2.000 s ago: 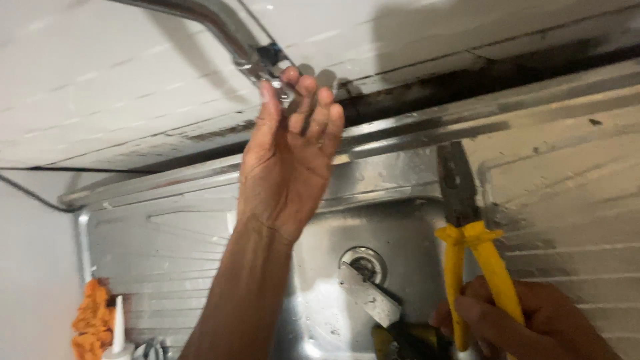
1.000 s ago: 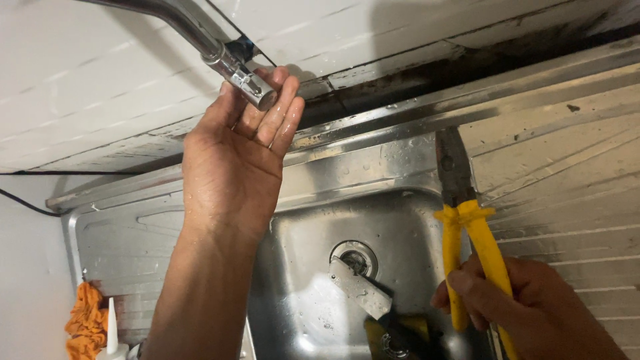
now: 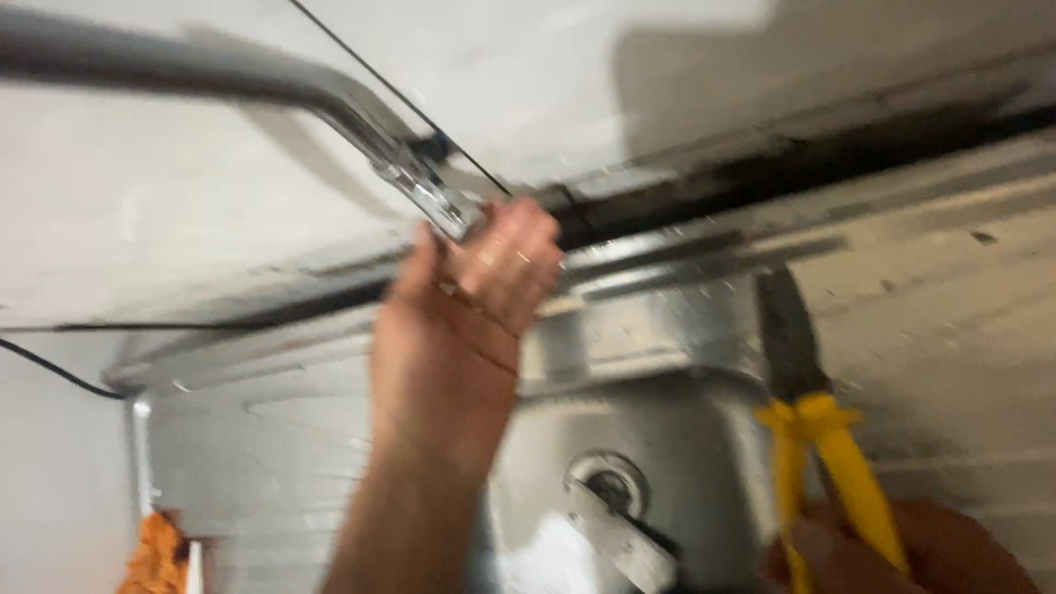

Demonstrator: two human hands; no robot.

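Observation:
My left hand [image 3: 466,330] is raised palm up below the end of a chrome faucet spout [image 3: 433,198], its fingers apart and wet; motion blur hides whether the fingertips touch the metal. At the lower right my right hand [image 3: 899,544] grips the yellow handles of combination pliers [image 3: 817,445], whose dark jaws point up over the sink's right edge. Between the hands lies the stainless steel sink basin [image 3: 685,421] with its round drain [image 3: 610,487]. A flat metal blade [image 3: 623,540] rests in the basin beside the drain, its lower end out of view.
An orange cloth [image 3: 153,553] and a white nozzle [image 3: 195,569] are at the lower left, on the ribbed drainboard [image 3: 280,462]. White tiled wall [image 3: 511,74] rises behind, with a dark, dirty gap [image 3: 742,181] along the sink's back edge. A black cable [image 3: 62,371] runs at the left.
My left hand, which had its fingers around the spout's end a second ago, now has them just below it, more open. The pliers remain in my right hand. The view has shifted somewhat.

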